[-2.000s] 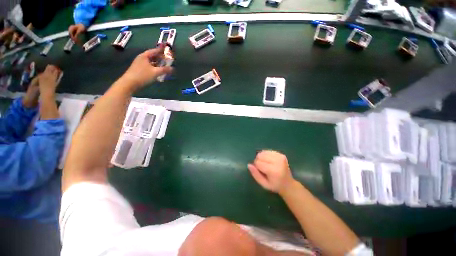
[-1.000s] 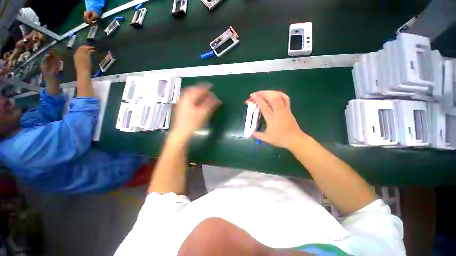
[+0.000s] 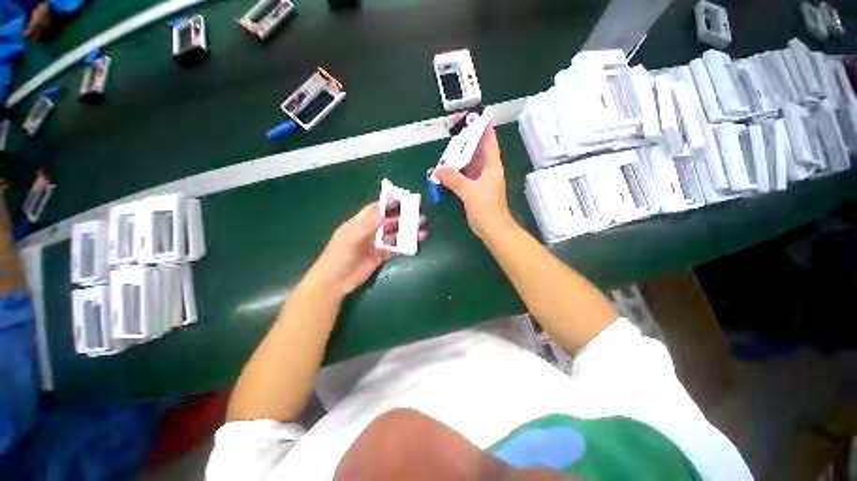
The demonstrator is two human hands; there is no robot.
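My left hand (image 3: 353, 246) holds a front cover (image 3: 408, 224), a white rectangular frame with a large window, above the green bench. My right hand (image 3: 482, 186) holds a half-assembled unit (image 3: 463, 147), tilted, with a dark part at its upper end and a blue cylinder (image 3: 435, 187) hanging from its lower end. The cover and the unit are apart. The unit's inside is mostly hidden. More front covers (image 3: 134, 298) stand in two rows on the bench at the left.
A pale rail (image 3: 282, 165) divides bench and belt. A closed unit (image 3: 457, 79) and an open unit (image 3: 315, 101) lie on the belt, with several more beyond. Stacked white pieces (image 3: 587, 196) fill the right. A person's blue sleeve (image 3: 17, 348) is at the left edge.
My left hand, empty one second ago, now holds a front cover. My right hand has raised the unit toward the rail. The view has swung right, so the left stacks sit further left.
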